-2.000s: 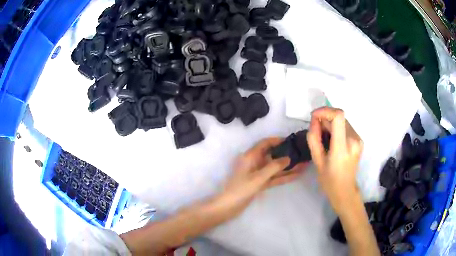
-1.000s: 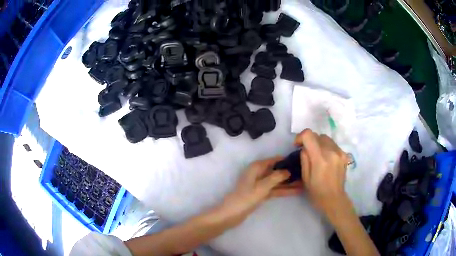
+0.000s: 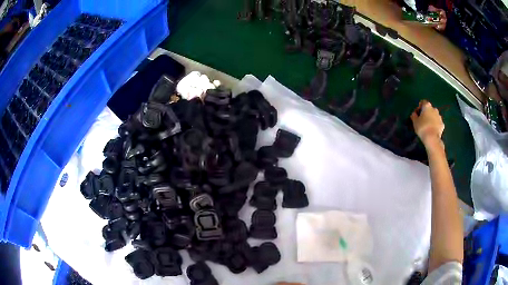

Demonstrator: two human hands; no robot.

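My right hand [image 3: 428, 123] is stretched far out over the green surface [image 3: 223, 47] at the upper right. Its fingers are closed around a small dark part [image 3: 419, 111], mostly hidden by them. Of my left hand only a sliver of skin [image 3: 288, 283] shows at the bottom edge. The white glue bottle [image 3: 361, 271] lies with its green tip on the white wiping pad [image 3: 317, 238]. Black housing parts [image 3: 209, 222] are heaped on the white cloth [image 3: 356, 178], left of the pad.
A large blue crate [image 3: 61, 133] with rows of dark parts stands at left. Many black pieces [image 3: 365, 64] lie on the green surface. A white crumpled tissue [image 3: 194, 85] is behind the heap. A plastic bag [image 3: 485, 178] hangs at right. Another person's hand [image 3: 440, 19] shows at the top right.
The view has shifted up and away. My right hand has left the work spot and reached forward over the green surface. My left hand has almost left the picture.
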